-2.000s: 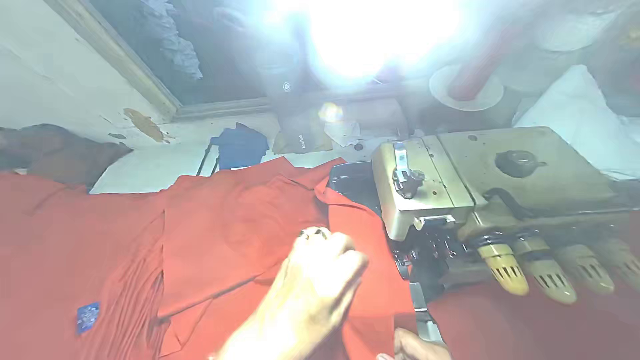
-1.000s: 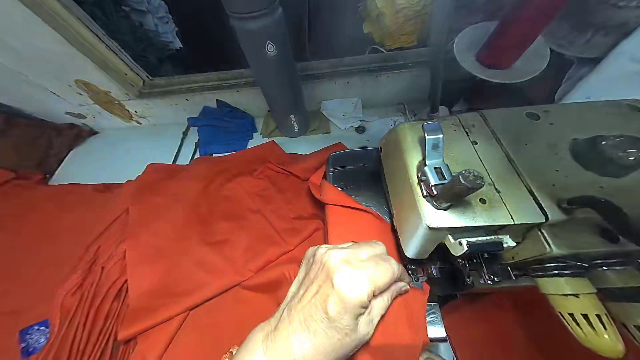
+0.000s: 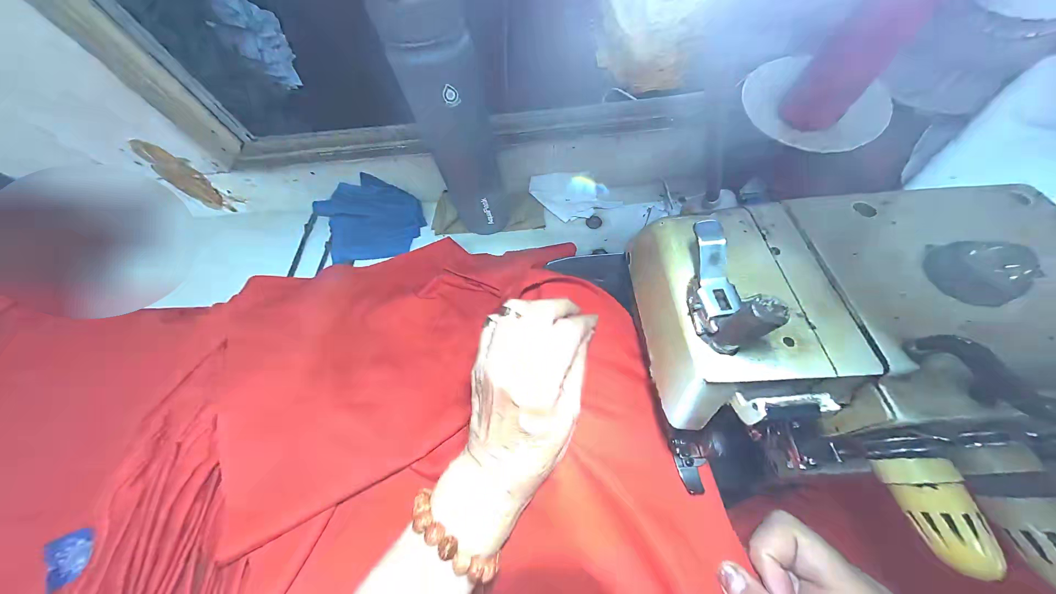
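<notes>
Red fabric (image 3: 355,363) lies in broad folds over the left and middle of the work surface, and its right edge runs beside the overlock sewing machine (image 3: 759,289). With a bead bracelet (image 3: 450,544) at its wrist, my left hand (image 3: 528,371) has its fingers curled onto a fold left of the machine head. My right hand (image 3: 796,553), partly cut off at the bottom, pinches the cloth's edge near the presser foot (image 3: 689,470). The fingertips of my left hand are partly hidden in glare.
Behind the cloth are a blue cloth scrap (image 3: 371,219), a dark bottle (image 3: 450,115) and a pale scrap (image 3: 569,194). A red thread cone (image 3: 850,70) stands at the back right. Yellow slotted guards (image 3: 940,516) project from the machine's front. Stacked red pieces lie at left.
My left hand has moved from close beside the presser foot back and left over the cloth. More of my right hand shows at the bottom right.
</notes>
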